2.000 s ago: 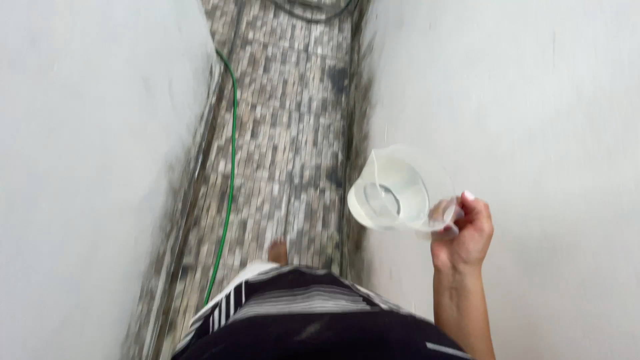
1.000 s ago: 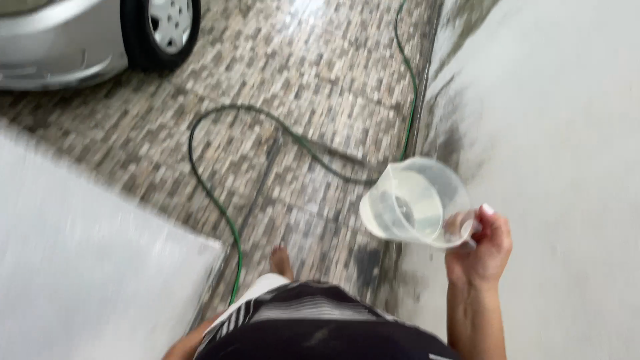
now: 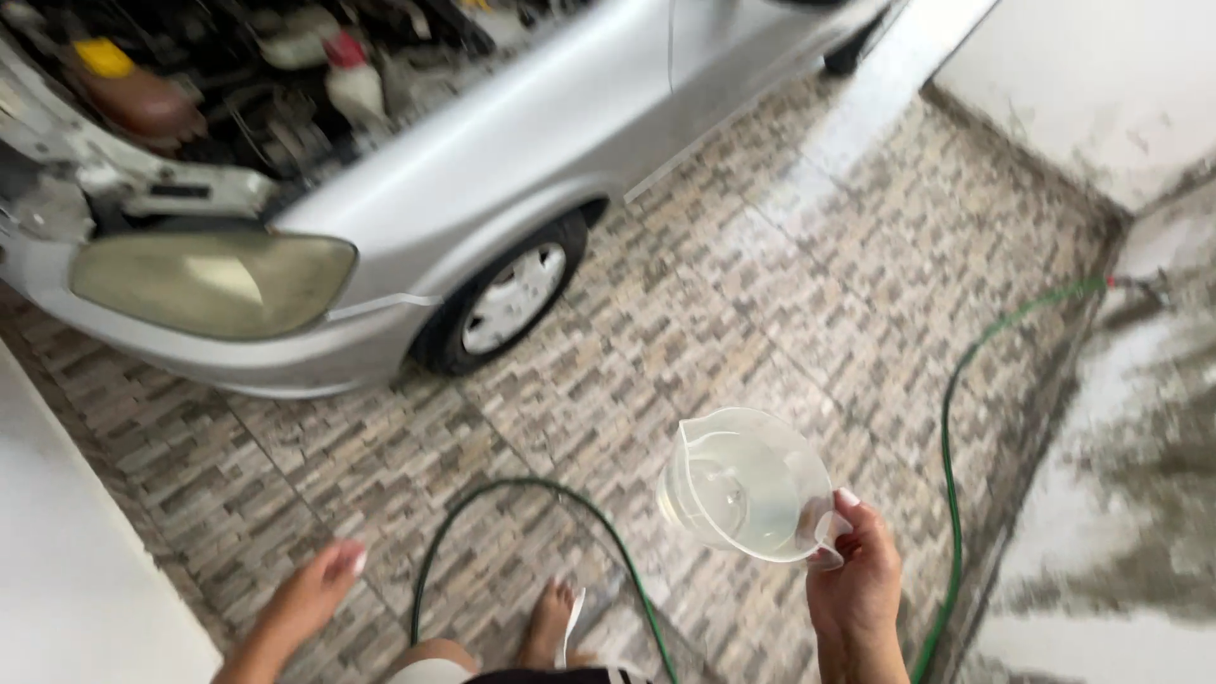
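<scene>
My right hand [image 3: 860,570] grips the handle of a translucent plastic measuring jug [image 3: 750,484], its spout toward the upper left. Clear liquid shows inside the jug. At the lower left, my left hand [image 3: 323,579] hangs over the tiled floor, touching nothing, with its fingers loosely curled; whether they are apart is hard to tell. Ahead on the left is a silver car [image 3: 513,142] with its engine bay uncovered. A yellow cap [image 3: 103,57] and a white bottle with a red cap [image 3: 353,81] show among the engine parts.
A green hose [image 3: 950,456] runs beside the stained right wall [image 3: 1121,494], and a loop of hose [image 3: 532,482] lies near my feet. The car's front wheel [image 3: 513,296] rests on the patterned floor [image 3: 665,313]. A white wall edge [image 3: 85,532] stands at the lower left.
The view has moved from a narrow passage to the car's front, with the engine bay now visible. My left hand has come into view. The jug has stayed in my right hand.
</scene>
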